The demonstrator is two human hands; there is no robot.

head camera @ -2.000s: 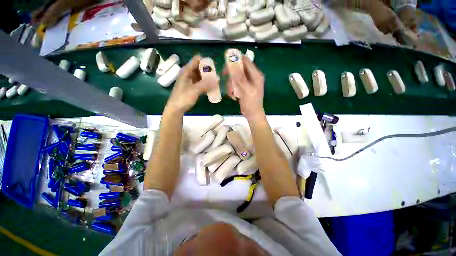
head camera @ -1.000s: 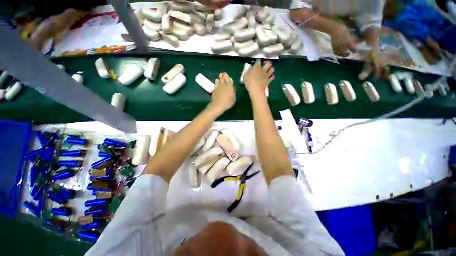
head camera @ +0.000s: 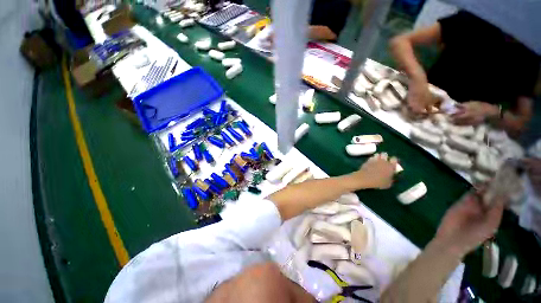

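My left hand (head camera: 379,171) is over the green belt (head camera: 249,97), fingers curled, with a bit of a white unit showing at its fingertips; whether it grips the unit is unclear. My right hand (head camera: 473,218) is blurred at the belt's far side. A pale blurred thing is at its fingers, and its hold cannot be made out. A white unit (head camera: 412,193) lies on the belt between my hands. A pinkish-faced unit (head camera: 367,139) lies beside another white one. The near pile of units (head camera: 330,231) is on the bench, with yellow-and-black pliers (head camera: 339,284) beside it.
Blue cells with boards (head camera: 220,171) lie in rows left of my left arm, near a blue bin (head camera: 178,99). A grey post (head camera: 289,77) stands at the bench edge. A person in black (head camera: 474,65) handles units at the far heap (head camera: 460,145).
The view has swung to the left, bringing the floor and more belt into sight. My hands are farther apart; my right hand has reached towards the far side.
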